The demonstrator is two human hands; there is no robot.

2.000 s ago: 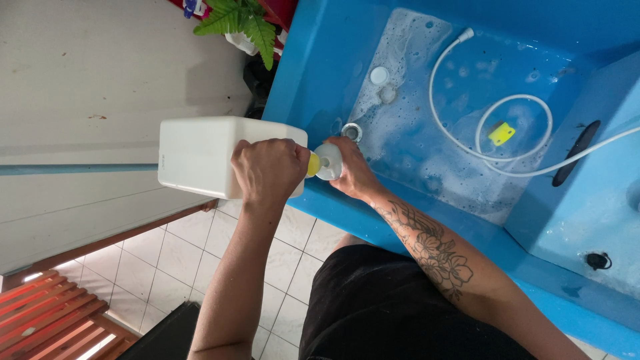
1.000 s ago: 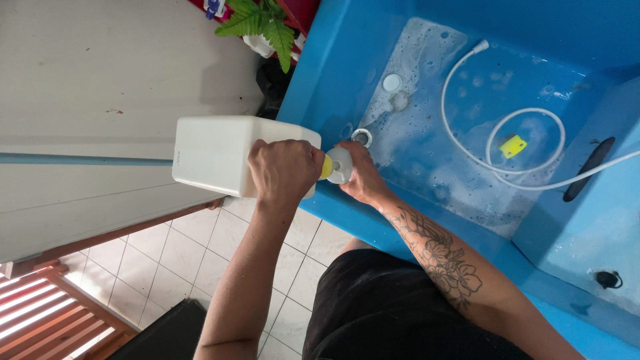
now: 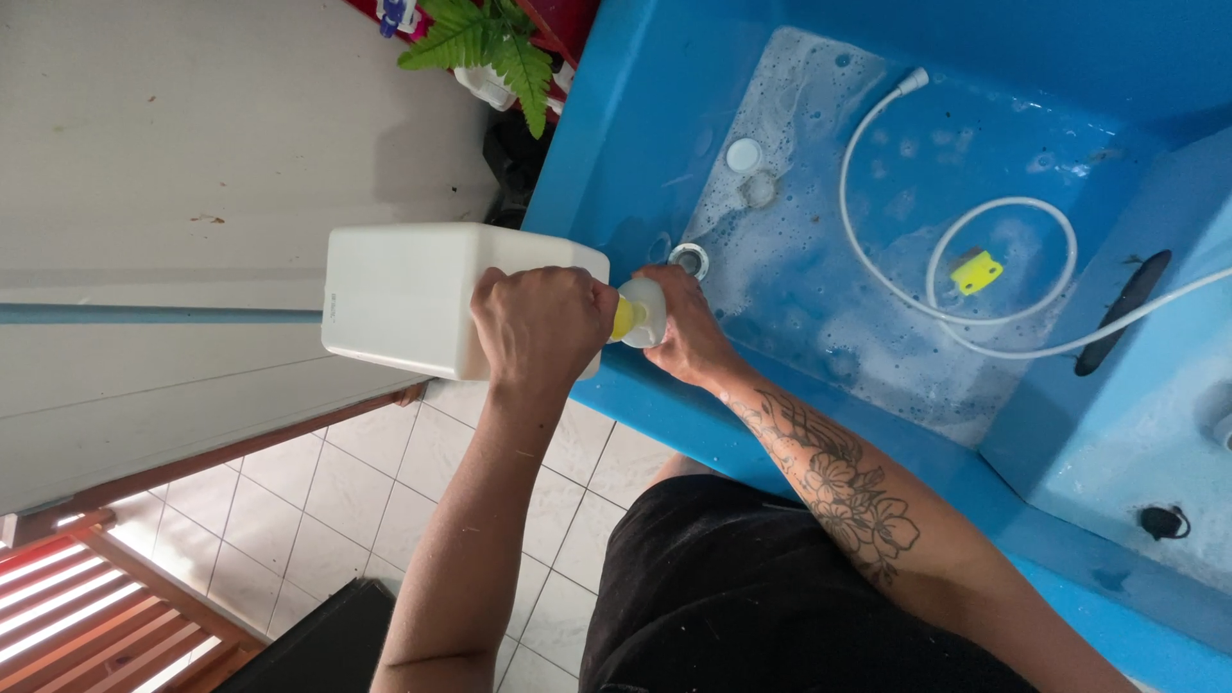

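Note:
A large white plastic jug [image 3: 399, 298] lies tilted on its side, and my left hand [image 3: 544, 322] is closed around its handle near the neck. At its mouth is a yellow neck piece [image 3: 624, 318], close against a translucent whitish round container [image 3: 643, 313]. My right hand [image 3: 685, 322] grips that container over the near rim of the blue tub. Whether liquid is flowing cannot be seen. Just past my right fingers, a white ring-shaped fitting [image 3: 689, 261] sits in the tub.
Soapy water covers the floor of the blue tub [image 3: 597, 154]. In it lie a coiled white hose [image 3: 847, 192], a yellow piece [image 3: 977, 273] and a white round cap [image 3: 744, 155]. A black plug [image 3: 1164, 522] is at right. A green plant [image 3: 481, 43] stands beyond the tub.
Both hands keep their hold on the jug and the round container. Nothing else has plainly moved; the view has shifted slightly.

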